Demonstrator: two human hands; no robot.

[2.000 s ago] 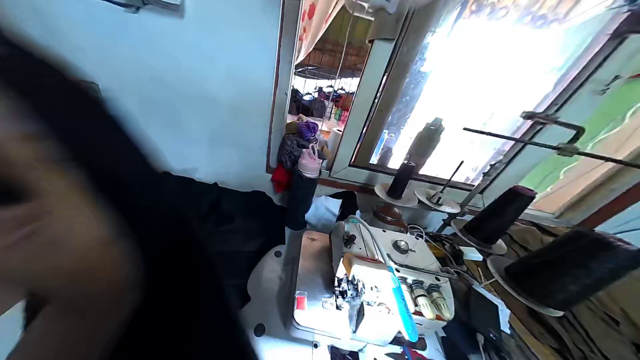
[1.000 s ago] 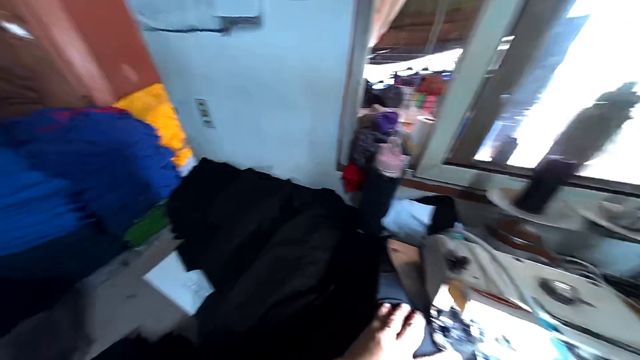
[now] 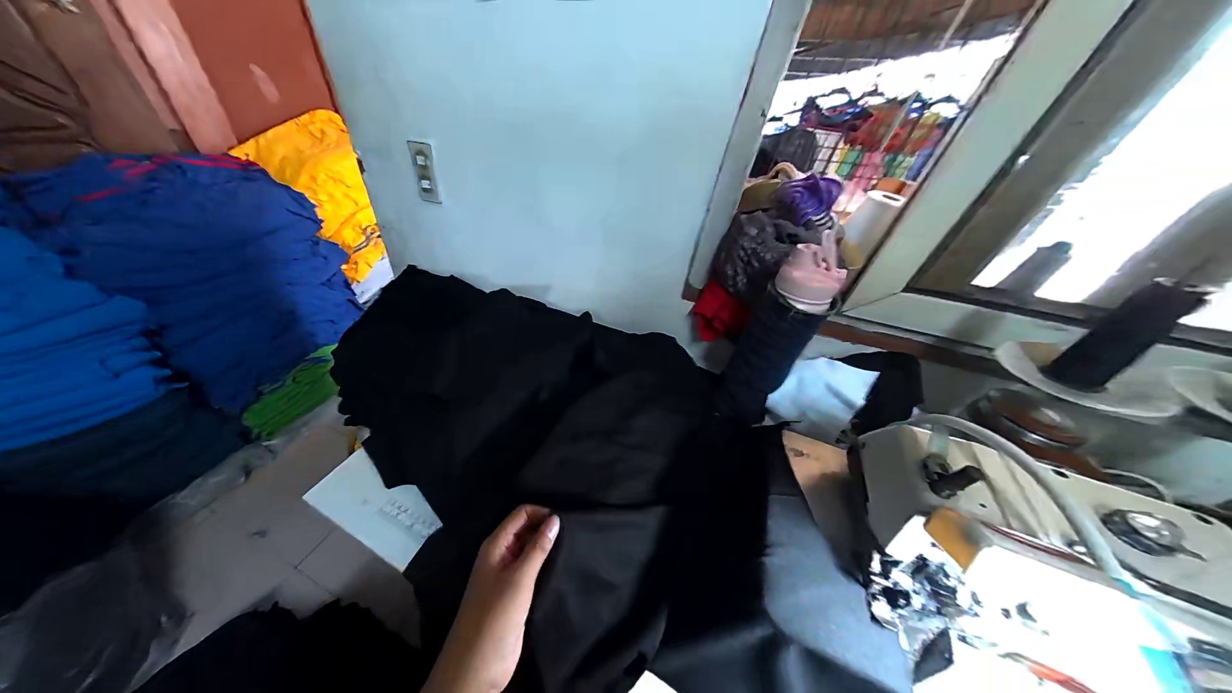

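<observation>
One bare hand shows at the lower middle, reaching in from the bottom edge; it looks like my left hand. Its thumb and index finger pinch a fold of black fabric. That fabric belongs to a large, loose pile spread against the pale blue wall. My right hand is out of sight. Right of the pile stands a sewing machine, with bright light on its metal parts. A dark thread cone leans on its holder behind the machine.
Folded blue cloth is stacked at the left, with yellow cloth behind and green cloth below. A white sheet with markings lies by the pile. A dark roll topped with pink cloth stands near the window frame.
The view has swung left from the sewing machine to the black pile. A hand that was near the machine one second ago now pinches the black fabric.
</observation>
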